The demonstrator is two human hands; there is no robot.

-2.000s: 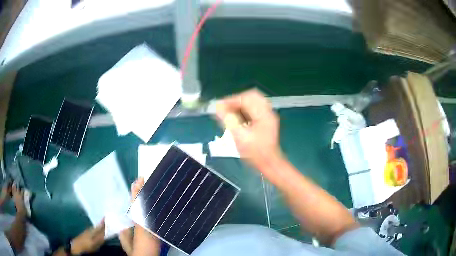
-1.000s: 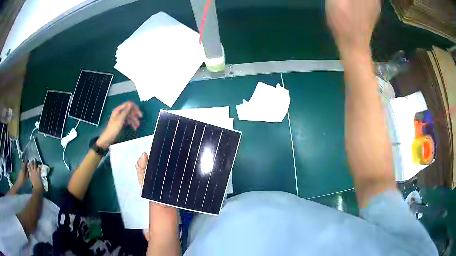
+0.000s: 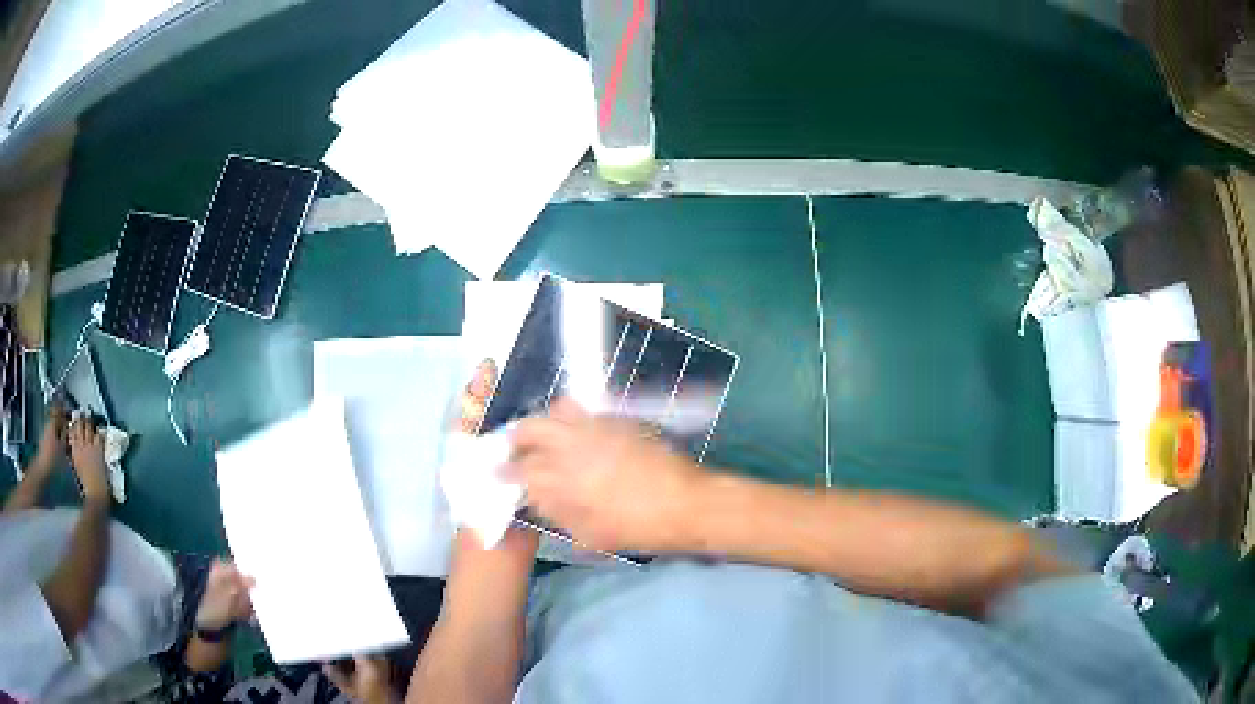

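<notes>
A small solar panel (image 3: 674, 360) is held tilted in front of me, its middle hidden by my right forearm and hand. My left hand (image 3: 478, 395) grips its left edge; fingertips show there, and the rest is mostly covered. My right hand (image 3: 599, 475) is blurred over the panel's lower part and holds small white pieces (image 3: 479, 484) at the panel's left side. White sheets (image 3: 392, 454) lie on the bench to the left, and another white sheet (image 3: 485, 305) shows behind the panel.
A fanned white stack (image 3: 461, 131) lies beside the grey post (image 3: 622, 96). Two panels (image 3: 255, 237) with white cables lie left. A coworker's hands hold a white sheet (image 3: 310, 536) close by. At right are a tape dispenser (image 3: 1177, 433), a white stack and a crumpled white cloth (image 3: 1067, 261).
My right arm has come back from the far right to the panel. The small white pile has left the bench, and white pieces are in my right hand. The coworker has lifted a sheet.
</notes>
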